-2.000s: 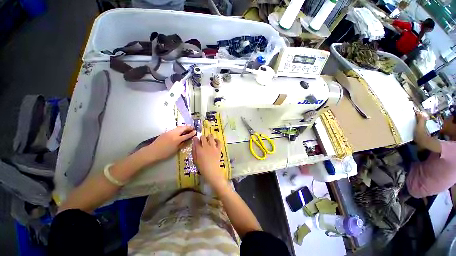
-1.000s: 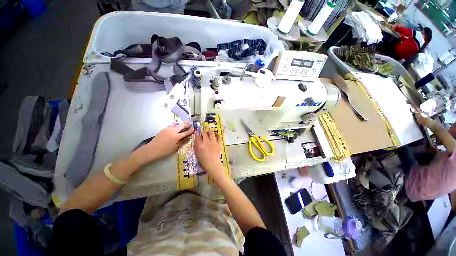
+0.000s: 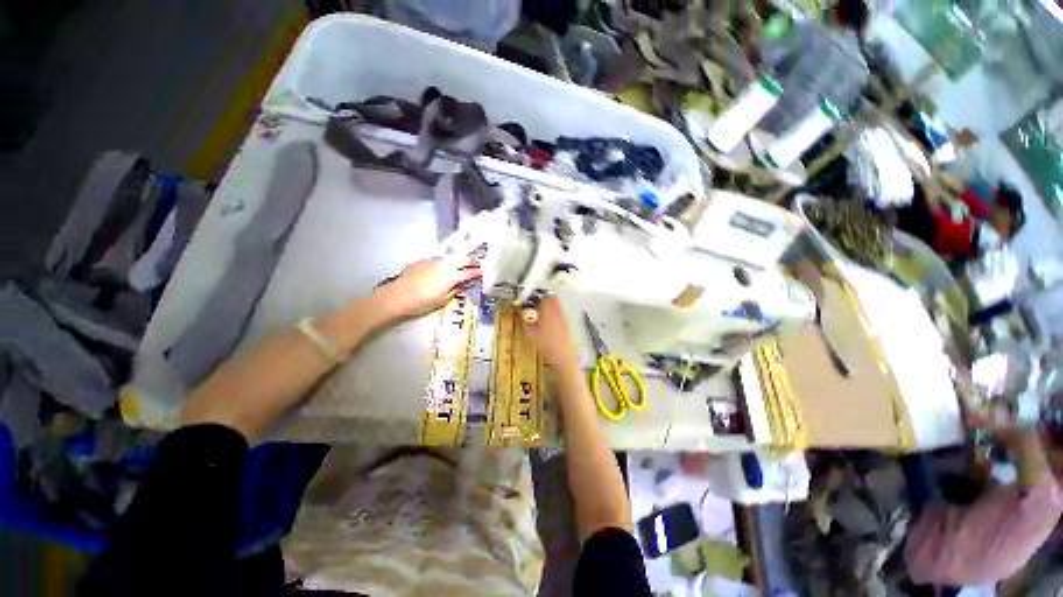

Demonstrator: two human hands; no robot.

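My left hand point(image 3: 429, 287) lies left of the needle area of the white sewing machine point(image 3: 635, 274), its fingertips near a pale strip; whether it grips anything is blurred. My right hand point(image 3: 551, 336) is at the right of the needle area, its fingers partly hidden by the machine head. Yellow tape with black letters point(image 3: 515, 402) runs down the table between my hands. A narrow grey-brown fabric strip point(image 3: 402, 177) lies looped behind the needle and over the bin edge. Yellow-handled scissors point(image 3: 618, 387) lie right of my right hand.
A long grey stack of cut pieces point(image 3: 251, 262) lies at the table's left. A large white bin point(image 3: 466, 58) stands behind. Grey pieces point(image 3: 88, 303) hang at the left over a blue container. A brown board point(image 3: 845, 362) lies at the right. Another person's pink sleeve point(image 3: 973, 525) shows at lower right.
The view has turned and blurred. My hands have moved apart, my right hand to the right side of the needle area, and more of the lettered tape shows between them.
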